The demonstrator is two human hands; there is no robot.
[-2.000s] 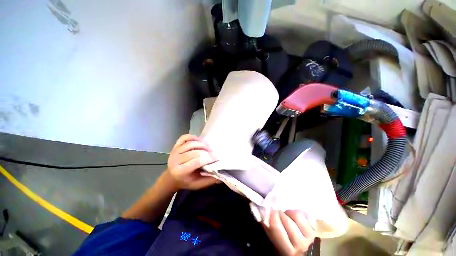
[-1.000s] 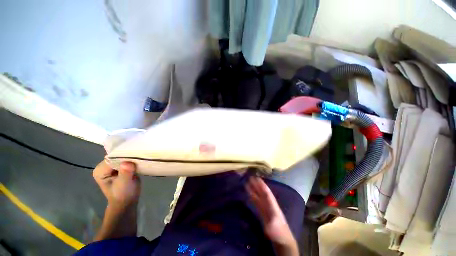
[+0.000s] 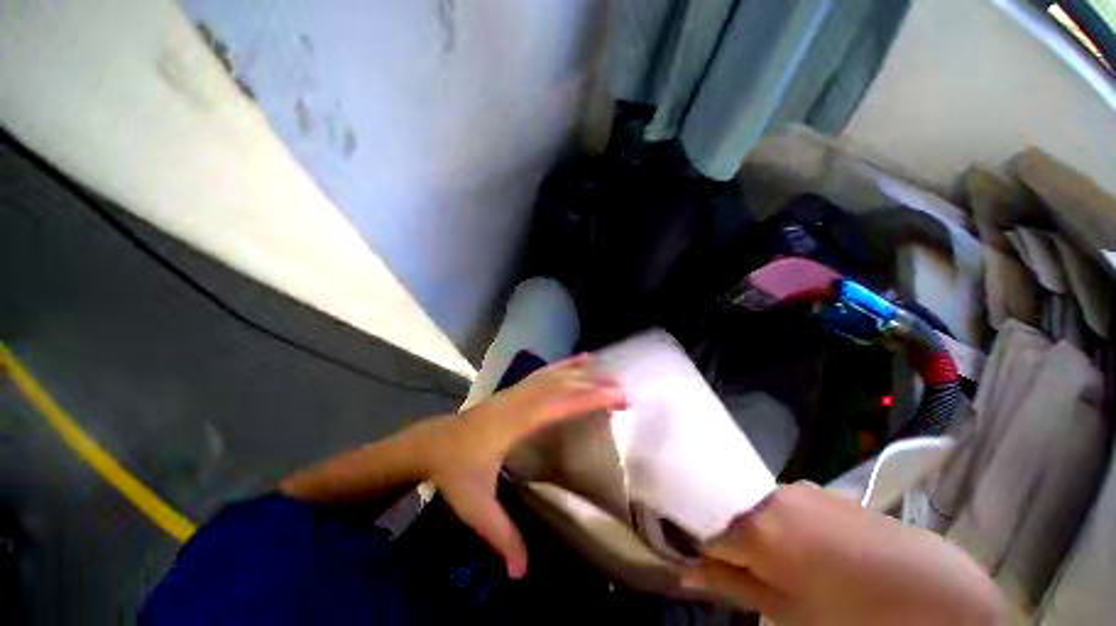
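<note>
A beige sewn cover [image 3: 691, 428] lies over my lap, folded, with a seam and an opening with a dark gap at its lower right. My right hand [image 3: 820, 556] grips the cover at that lower right corner. My left hand [image 3: 496, 446] is spread at the cover's left side, thumb apart from the fingers; its fingertips are at the cover's upper left edge. The red trimmer head [image 3: 789, 281] stands beyond the cover, apart from both hands. The image is partly blurred.
The blue trimmer neck [image 3: 866, 306] leads to a grey hose [image 3: 940, 406] with a red band. Stacked beige covers [image 3: 1022, 428] stand at right. Dark bags [image 3: 661, 232] lie behind. A white panel [image 3: 404, 159] is at left, a grey-green curtain [image 3: 759, 73] above. A yellow line [image 3: 98, 452] crosses the floor.
The cover has turned and come down to my lap. My left hand has moved right and opened. My right hand has moved right and taken hold of the cover's corner. The view has tilted.
</note>
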